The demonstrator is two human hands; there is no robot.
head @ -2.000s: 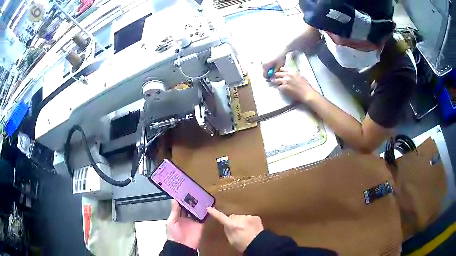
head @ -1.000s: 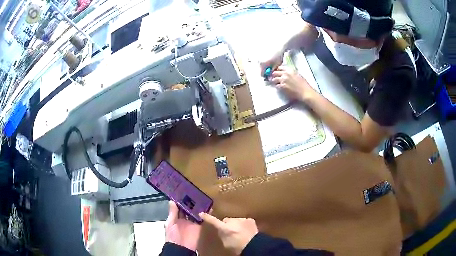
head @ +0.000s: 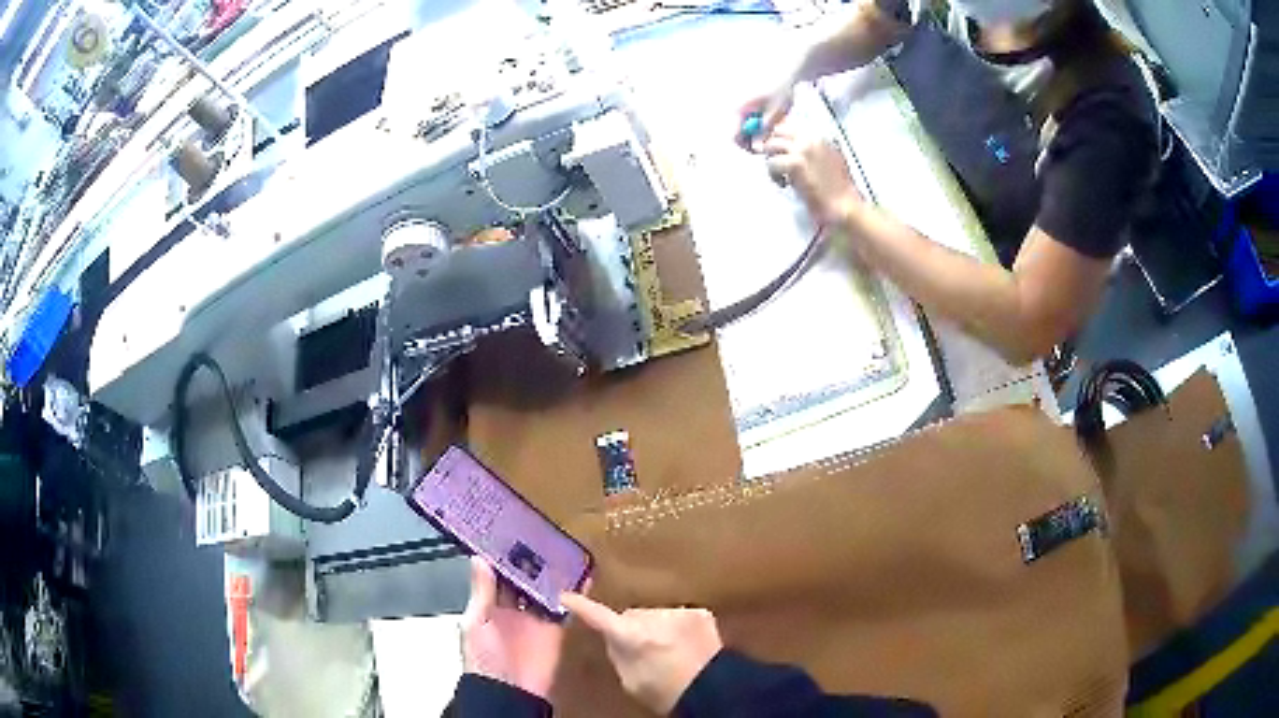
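A smartphone [head: 498, 530] with a lit pinkish screen lies tilted in my left hand [head: 512, 634], which grips its lower end. My right hand [head: 659, 648] holds nothing; its extended index finger is at the phone's lower right corner, the other fingers curled. Below and beyond my hands lies a large brown bag panel [head: 842, 561] with a small dark label [head: 1059, 530]. Another small dark label [head: 616, 462] is on the brown sheet beyond the phone.
A seated person [head: 982, 211] holds a dark strap [head: 774, 288] and a small teal object [head: 752, 126]. A white sewing machine [head: 337, 183] has a brass-coloured plate [head: 673, 337] under its head. A vented white box [head: 232, 508] stands left; dark cords [head: 1119, 393] lie right.
The seated person has raised their hands and the strap, which now bends upward. The phone screen dimmed, then brightened. My right fingertip has shifted slightly left with the phone.
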